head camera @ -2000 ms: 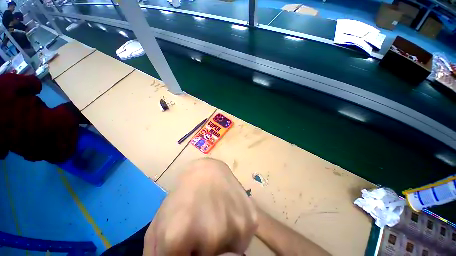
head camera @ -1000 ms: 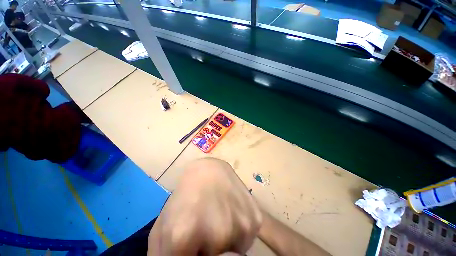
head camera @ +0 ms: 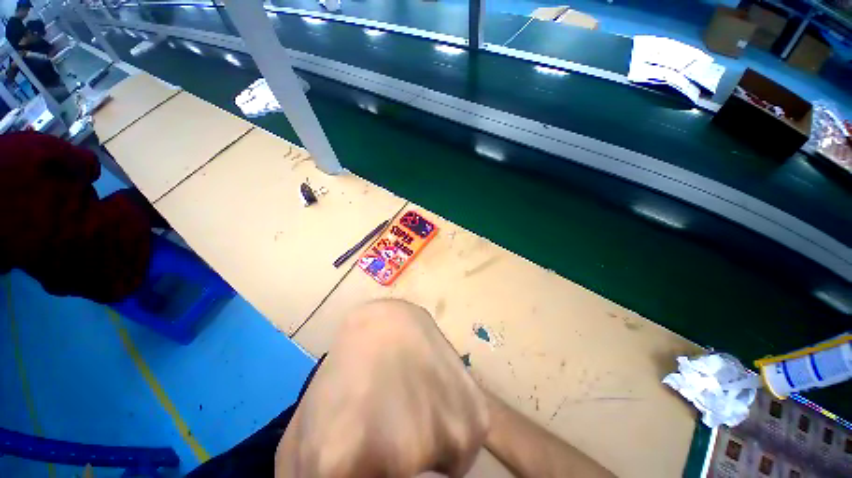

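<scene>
A large closed-looking hand [head camera: 383,397] fills the bottom centre, back of the hand up, over the front of the bench. A bare forearm runs from behind it to the lower right, and a dark sleeve lies at its lower left. My two hands seem to overlap here; I cannot tell which is on top or whether anything is held. An orange-red phone [head camera: 399,247] lies face down on the tan bench [head camera: 560,327], beside a thin dark pen [head camera: 362,244]. A yellow caulking gun [head camera: 764,362] with a white cartridge [head camera: 811,366] lies at the right edge by crumpled white tissue [head camera: 714,386].
A green conveyor [head camera: 523,219] runs behind the bench, with a grey post [head camera: 285,89] at its edge. A white item [head camera: 266,96] is on the belt. A small dark clip-like piece [head camera: 307,194] lies on the bench. A co-worker in dark red [head camera: 56,215] is at left.
The white item on the belt has moved right, towards and partly behind the post. The hand in front has stayed nearly still. The phone, pen and caulking gun have not moved.
</scene>
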